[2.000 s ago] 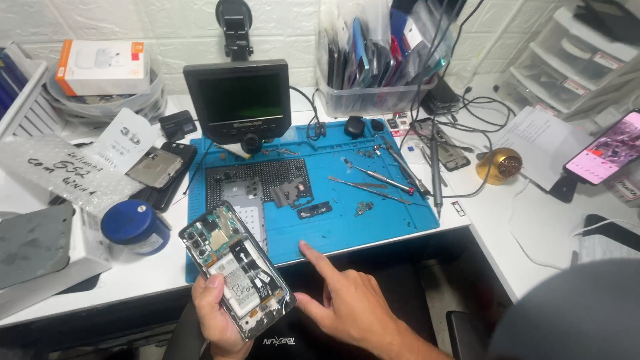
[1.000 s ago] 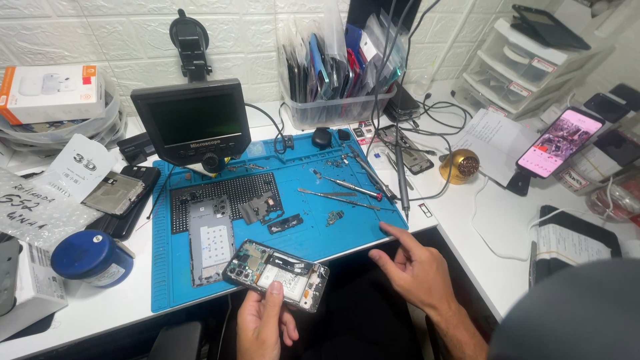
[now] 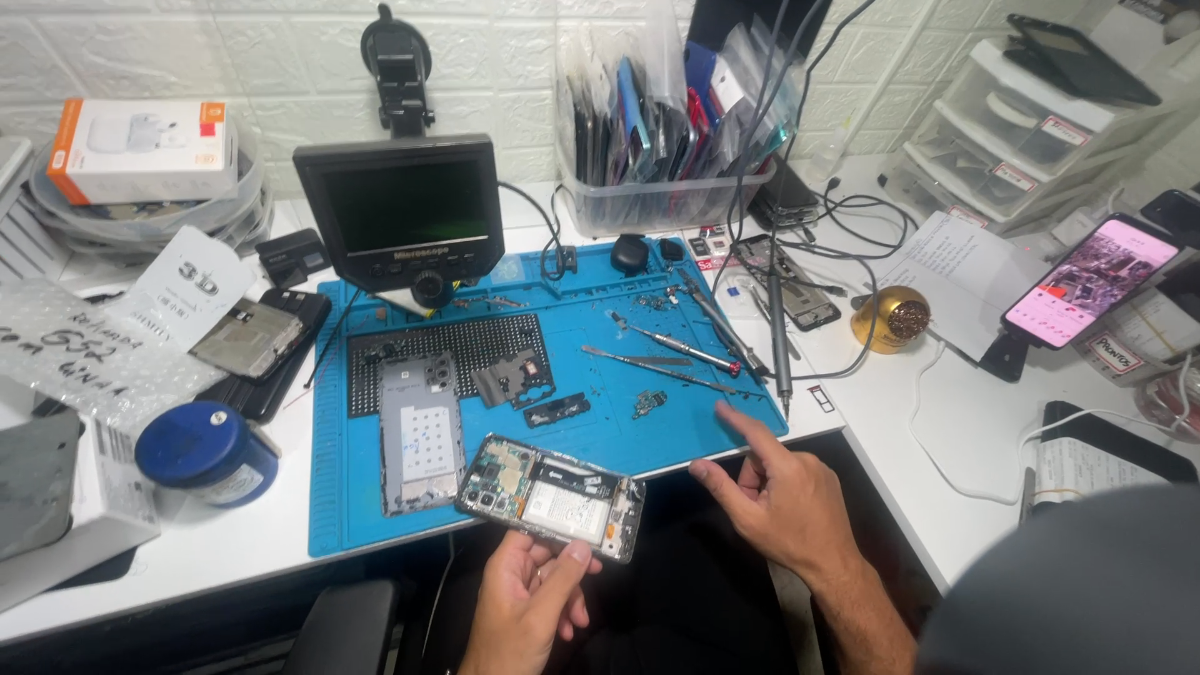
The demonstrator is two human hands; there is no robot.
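Note:
My left hand (image 3: 539,595) holds an opened smartphone (image 3: 551,497) by its lower long edge, board and battery facing up, at the front edge of the blue silicone repair mat (image 3: 600,441). My right hand (image 3: 783,502) is in the air by the mat's front right corner, index finger extended and thumb apart, holding nothing. On the mat lie a phone back cover (image 3: 420,431), a perforated black pad (image 3: 450,356), a dark bracket part (image 3: 514,377), a small black module (image 3: 557,410) and a small circuit board (image 3: 648,403). Tweezers (image 3: 656,367) and a screwdriver (image 3: 684,348) lie near my right hand.
A microscope monitor (image 3: 398,220) stands behind the mat, with a plastic bin of bagged phone parts (image 3: 666,202) beyond. A soldering iron (image 3: 779,337) and a gold tip cleaner (image 3: 891,319) are at right, near cables and a lit phone (image 3: 1092,279). A blue jar (image 3: 206,455) is at left.
The opened phone has turned from nearly upright to lying sideways in my left hand. My right hand has moved right, away from the phone, to the mat's right corner. The view has also shifted.

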